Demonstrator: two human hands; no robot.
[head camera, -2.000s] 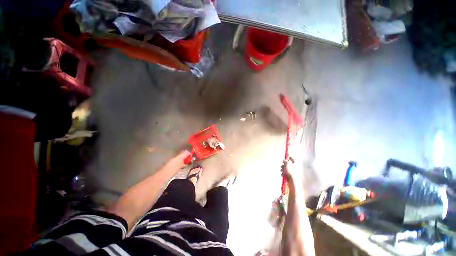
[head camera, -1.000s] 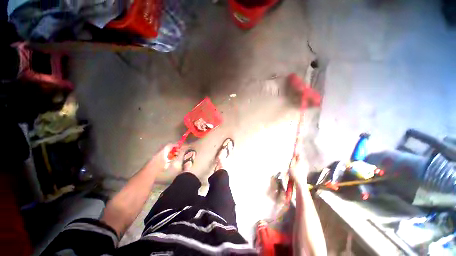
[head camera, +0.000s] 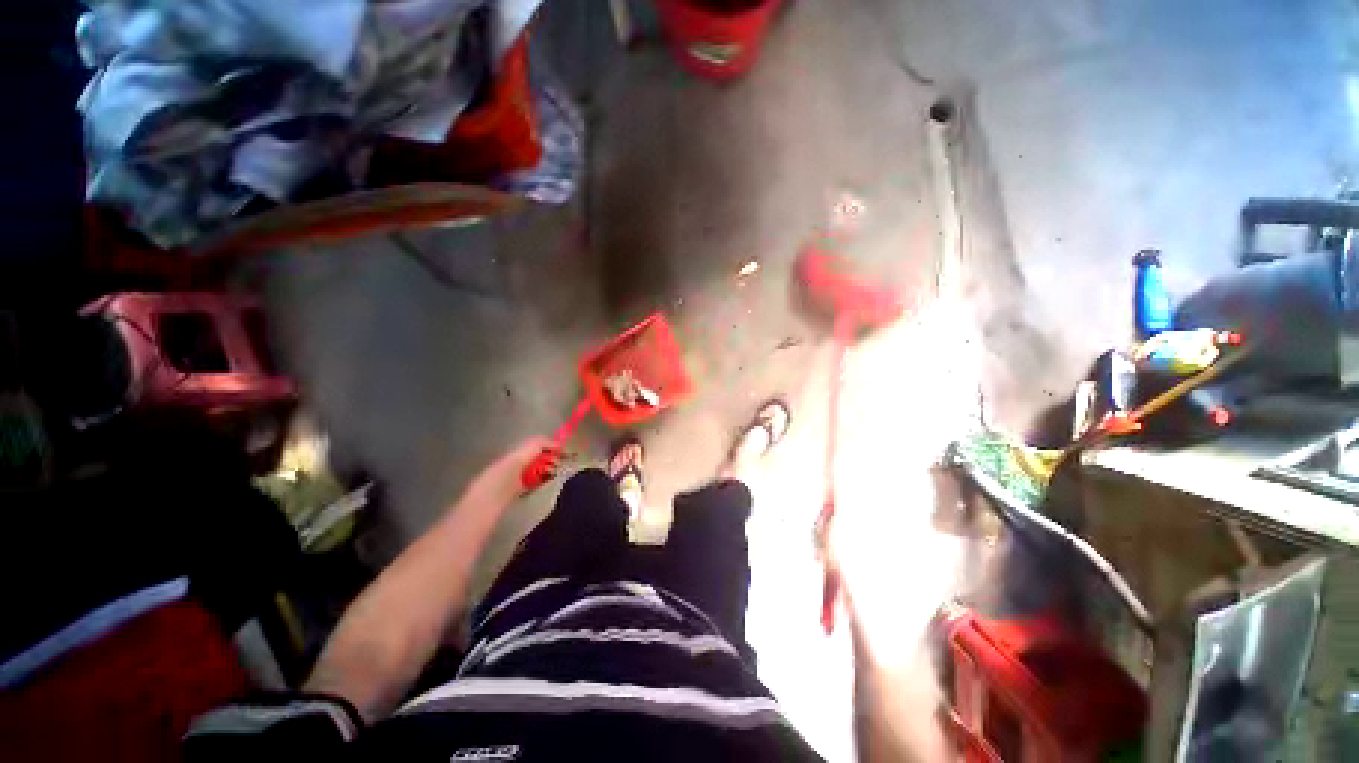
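Observation:
A red dustpan (head camera: 638, 368) with pale scraps in it is held low over the floor, left of centre. My left hand (head camera: 531, 465) grips its short handle. A red broom (head camera: 850, 295) is right of the dustpan, its head blurred near the floor. My right hand (head camera: 853, 544) is around the broom's stick, washed out by bright sunlight, so its fingers barely show. A few small pale scraps (head camera: 747, 271) lie on the floor between broom and dustpan.
A heap of pale cloth (head camera: 254, 112) stands upper left, a red bucket (head camera: 718, 33) at the top. A pink stool (head camera: 187, 355) is at the left. At the right are a cluttered counter (head camera: 1222, 485) with a blue bottle (head camera: 1149, 292) and a red crate (head camera: 1028, 686) below.
The broom head has swung left and closer to the dustpan. My feet have stepped, and the view has shifted. The dustpan is still in my left hand with scraps in it.

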